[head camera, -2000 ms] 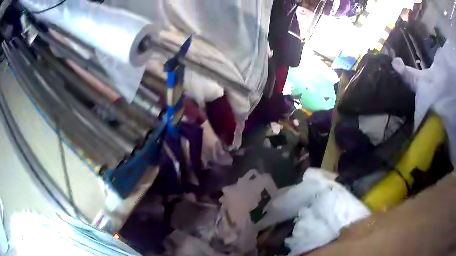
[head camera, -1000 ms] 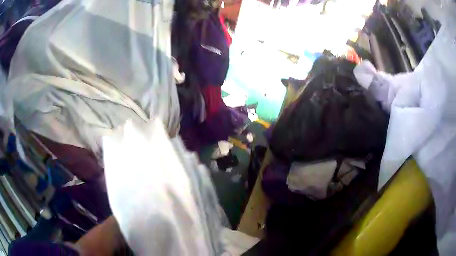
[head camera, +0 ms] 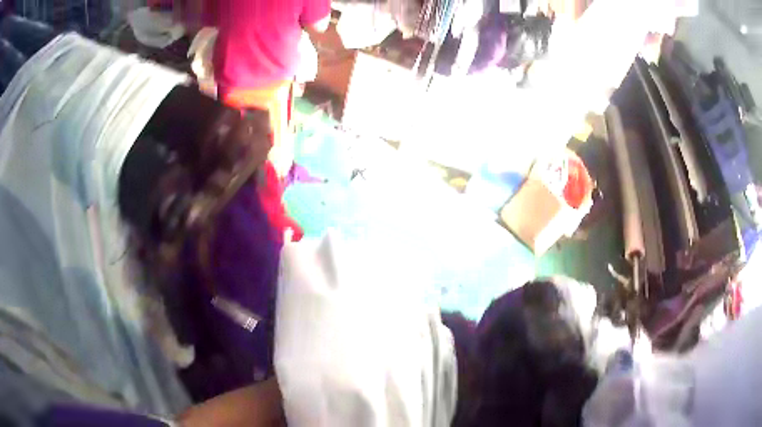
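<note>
A white stack of folded fabric (head camera: 359,342) stands up bright and partly overexposed at the bottom centre, cut off by the lower edge. My left forearm or wrist (head camera: 242,404) comes in from the bottom left below a purple sleeve and meets the stack's left side. The fabric hides my left fingers, but the stack is held up by that arm. My right hand is not in view.
Pale draped cloth (head camera: 58,183) and dark purple garments (head camera: 234,267) hang at the left. A person in a pink top (head camera: 259,42) is ahead. An open carton (head camera: 535,217) is on the green floor. Dark bundles (head camera: 535,350) lie at the lower right, and upright rolls (head camera: 627,183) stand beyond.
The view has moved forward along the passage. The fabric stack came into view at the bottom and now sits further right. The rail, floor scraps and yellow roll have left the picture; the person and carton now show.
</note>
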